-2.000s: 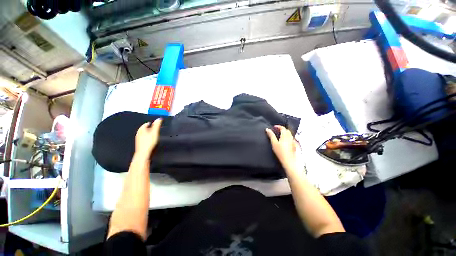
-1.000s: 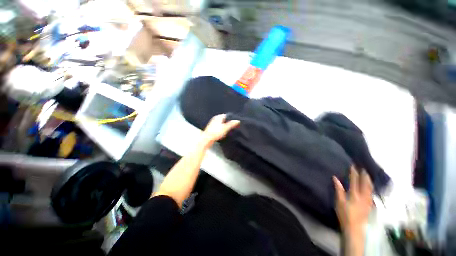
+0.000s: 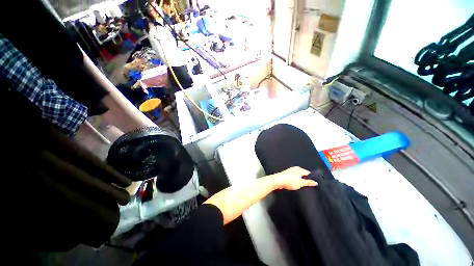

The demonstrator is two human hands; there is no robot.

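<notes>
The dark charcoal jacket lies over the black padded pressing board, whose rounded end is bare. My left hand is at the jacket's edge near that end, with its fingertips on the cloth; the fingertips are partly lost against the dark fabric, so I cannot tell whether they pinch it. My right hand is out of the picture. The lower part of the jacket is cut off by the bottom edge.
The white table bears a blue upright with a red label. A black fan stands at the left. Brown garments and a checked garment hang at the far left. A black looped cluster hangs at the window.
The view has turned left, bringing in the hanging garments and the window at the right. My right hand has left the picture. My left hand remains at the jacket's edge.
</notes>
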